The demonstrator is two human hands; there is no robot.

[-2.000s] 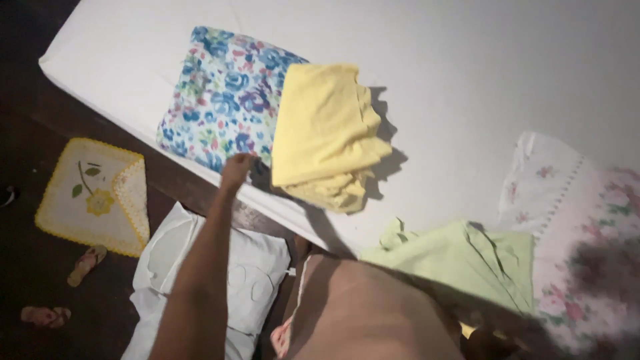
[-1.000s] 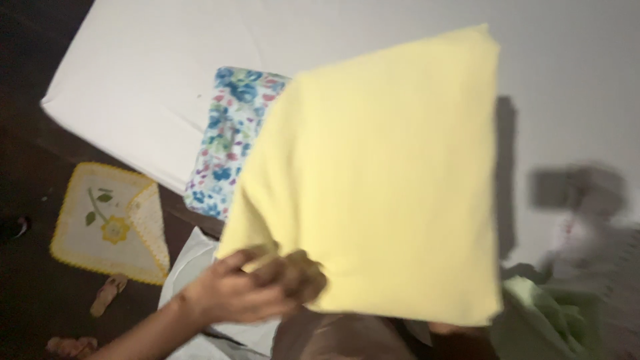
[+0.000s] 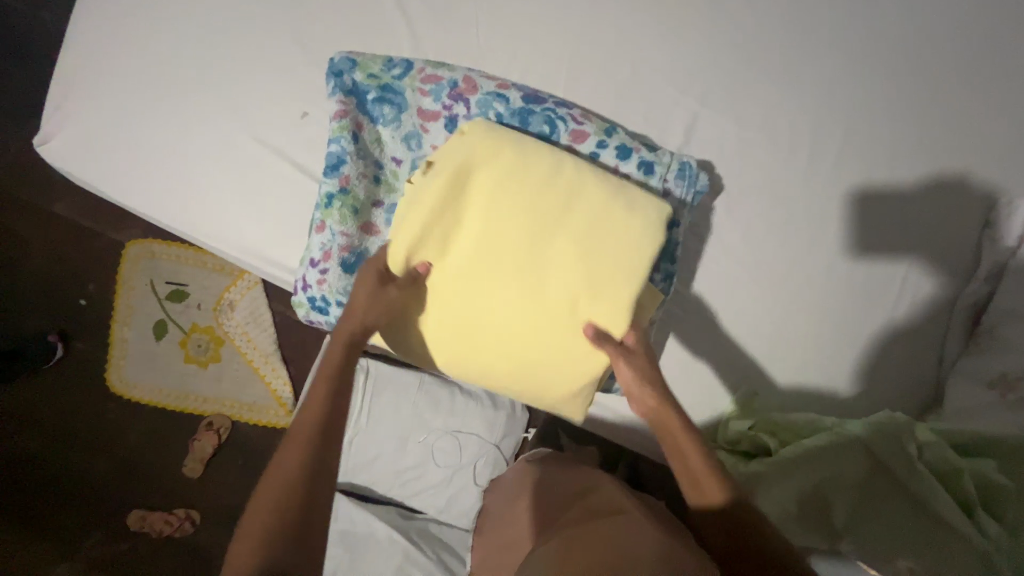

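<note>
Between both hands is a folded yellow cloth (image 3: 528, 264), over a folded floral cloth (image 3: 384, 112) in blue, pink and green that lies on the white-sheeted bed (image 3: 768, 104). My left hand (image 3: 388, 292) grips the yellow cloth's left side, thumb on top and fingers hidden beneath. At its lower right edge my right hand (image 3: 628, 360) pinches it the same way. The floral cloth shows around the top, left and right of the yellow one. Whether the yellow cloth rests on it or hangs just above, I cannot tell.
A crumpled light green cloth (image 3: 864, 472) lies at the lower right. White fabric with a thin cord (image 3: 432, 440) is below the bed's edge. On the dark floor at left are a yellow-edged flower mat (image 3: 184, 336) and two flip-flops (image 3: 206, 444) (image 3: 164, 522).
The yellow cloth, held up large a second ago, is now a smaller folded shape over the floral cloth. My right hand has come into view on its right edge.
</note>
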